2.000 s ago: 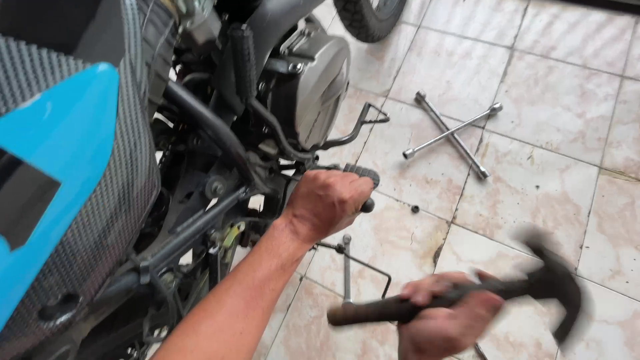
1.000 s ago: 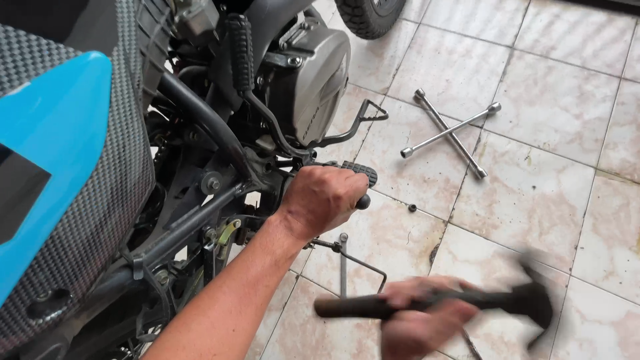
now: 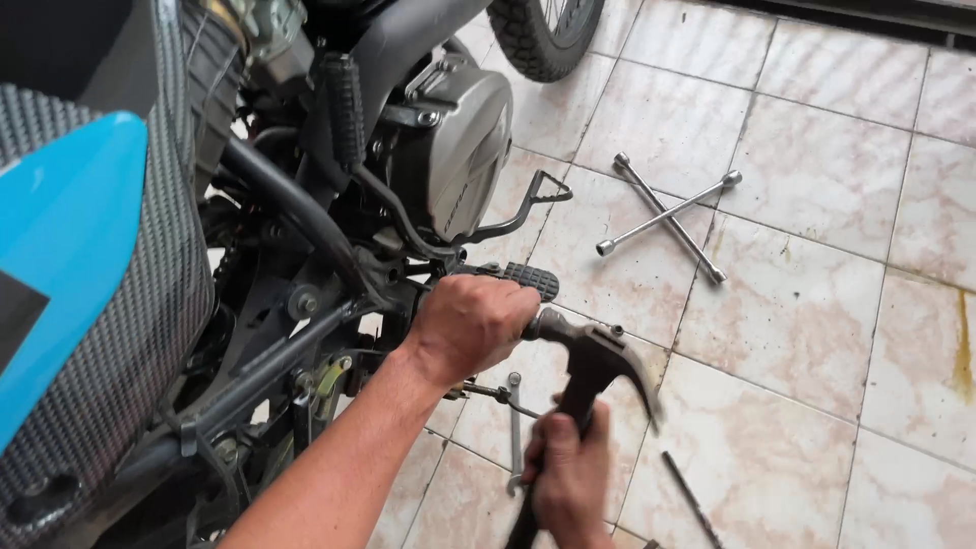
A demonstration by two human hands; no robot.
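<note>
My left hand (image 3: 476, 324) is closed in a fist around a dark, round-ended tool handle, beside the motorcycle's ribbed footpeg (image 3: 532, 281); the tool's far part is hidden by the hand. My right hand (image 3: 568, 473) grips a claw hammer (image 3: 595, 366) by its dark handle. The hammer's face is at the end of the dark handle, touching it or very close. Above the footpeg are the kick-start lever (image 3: 389, 206) and the brake pedal (image 3: 512, 223), next to the silver engine cover (image 3: 473, 168).
On the tiled floor lie a four-way lug wrench (image 3: 667, 215), a combination wrench (image 3: 516, 435) and a thin dark rod (image 3: 690, 497). A small dark nut-like part (image 3: 617, 330) is near the hammer head. A wheel (image 3: 545, 42) stands at the top, and blue and carbon-patterned bodywork (image 3: 76, 221) fills the left.
The hammer has swung from the lower right up and left to the handle in my left hand. My left hand has stayed in place beside the footpeg.
</note>
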